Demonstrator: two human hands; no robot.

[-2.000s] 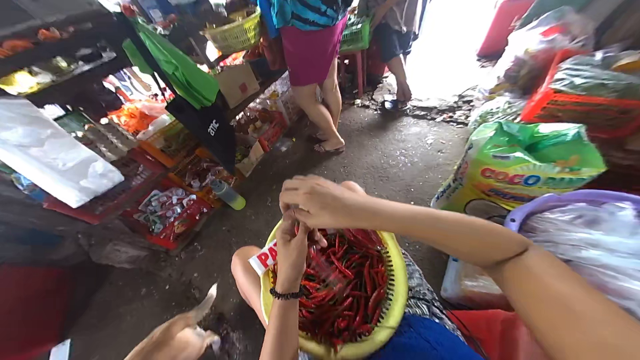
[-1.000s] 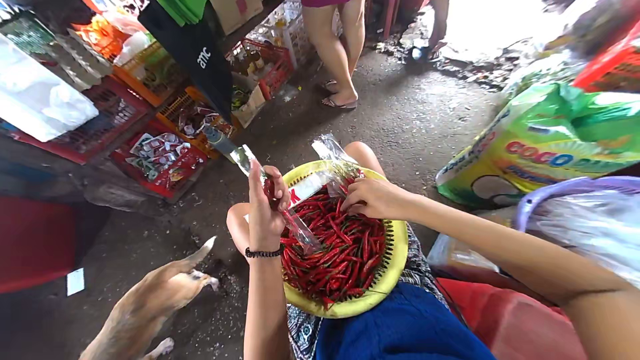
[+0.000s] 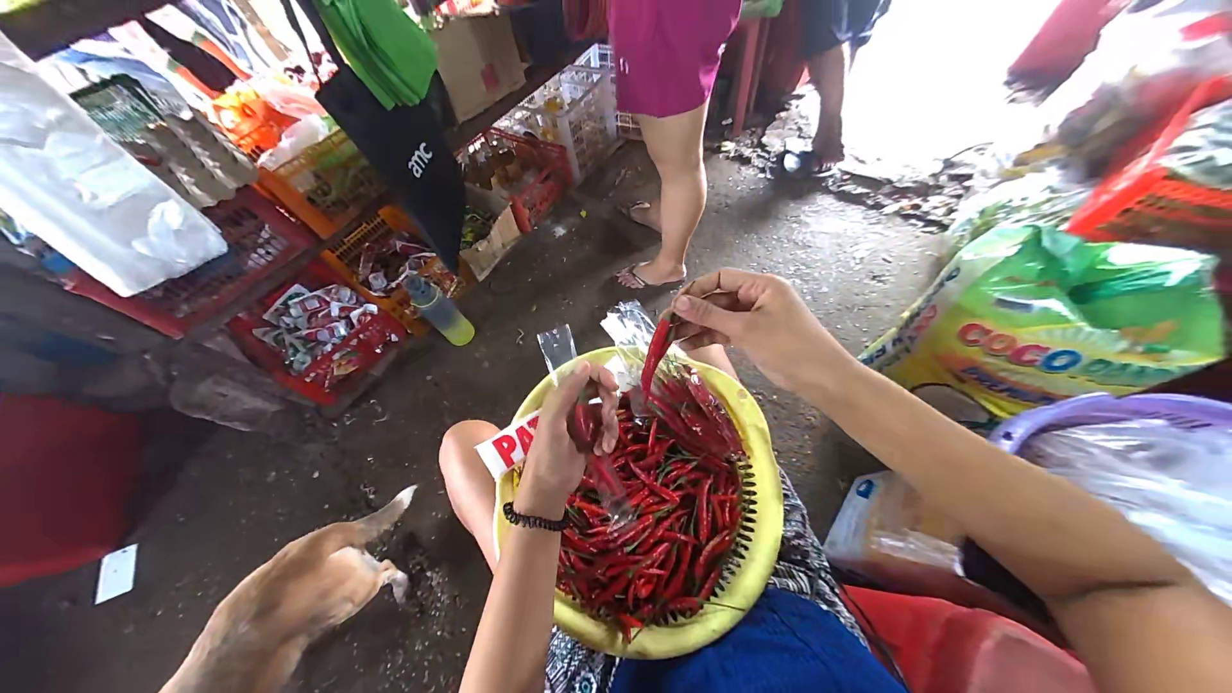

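Note:
A yellow plastic basket [image 3: 765, 539] full of red chili peppers [image 3: 664, 520] rests on my lap. My left hand [image 3: 568, 423], with a dark beaded bracelet at the wrist, is over the basket's left side, closed around a narrow clear plastic bag [image 3: 606, 481] with red chilies in it. My right hand [image 3: 736, 313] is above the basket's far right rim and pinches a red chili pepper [image 3: 656, 354] that hangs from its fingertips. Below it, clear plastic bags with chilies [image 3: 698, 414] lie on the heap. A white printed paper [image 3: 505, 445] sticks out at the left rim.
A tan dog [image 3: 289, 602] is on the floor at lower left. Red crates [image 3: 332, 371] and a bottle [image 3: 448, 318] stand at left. Beyond the basket is a standing person [image 3: 674, 144]. A green sack [image 3: 1068, 327] and a purple basin [image 3: 1030, 423] are at right.
My right hand, which was in the chilies a second ago, has risen to the far right rim with one chili. My left hand stays above the basket's left side.

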